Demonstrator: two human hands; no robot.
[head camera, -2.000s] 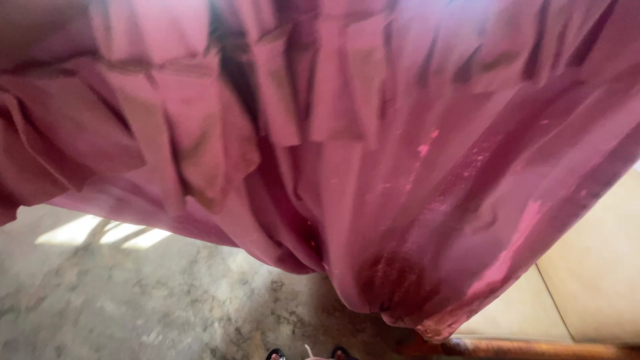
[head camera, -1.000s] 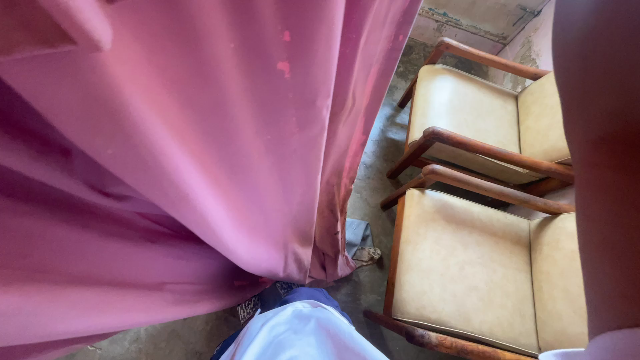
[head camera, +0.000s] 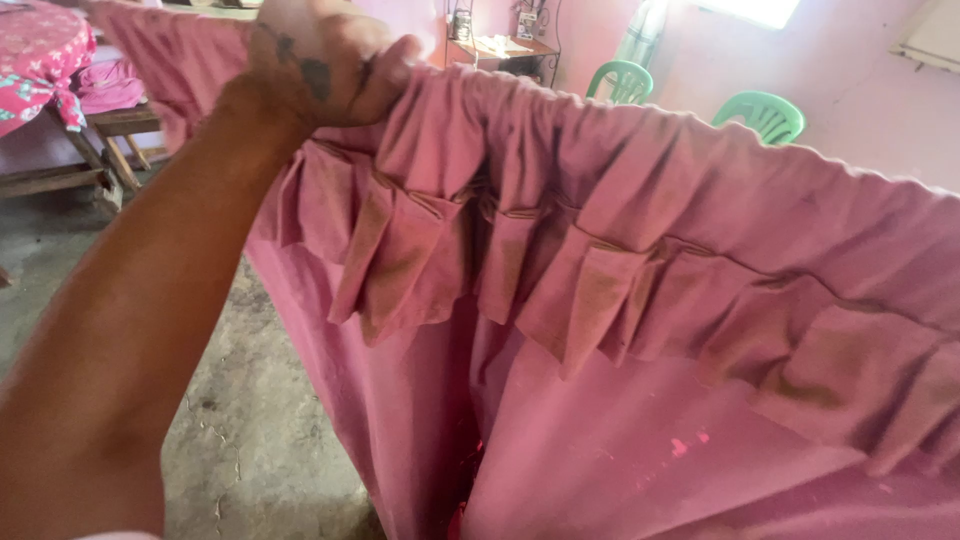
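Note:
A large pink curtain (head camera: 600, 300) with a gathered top edge and a pleated ruffle hangs across the head view, from the upper left to the right edge. My left hand (head camera: 330, 67), with dark marks on its back, is closed around the gathered top edge at the upper left. My forearm reaches up to it from the lower left corner. Below the hand the cloth falls in long folds, with small bright red spots at the lower right. My right hand is not in view.
Green plastic chairs (head camera: 761, 116) stand beyond the curtain by a pink wall. A small metal-framed shelf (head camera: 510, 49) is at the back. At left are a table with a floral cloth (head camera: 45, 45) and a wooden stool (head camera: 124, 116). The concrete floor (head camera: 255, 405) shows below.
The view has swung up from the floor and cushioned armchairs to the room beyond. My left hand, gripping the curtain's top edge, now shows; neither earlier frame shows it there.

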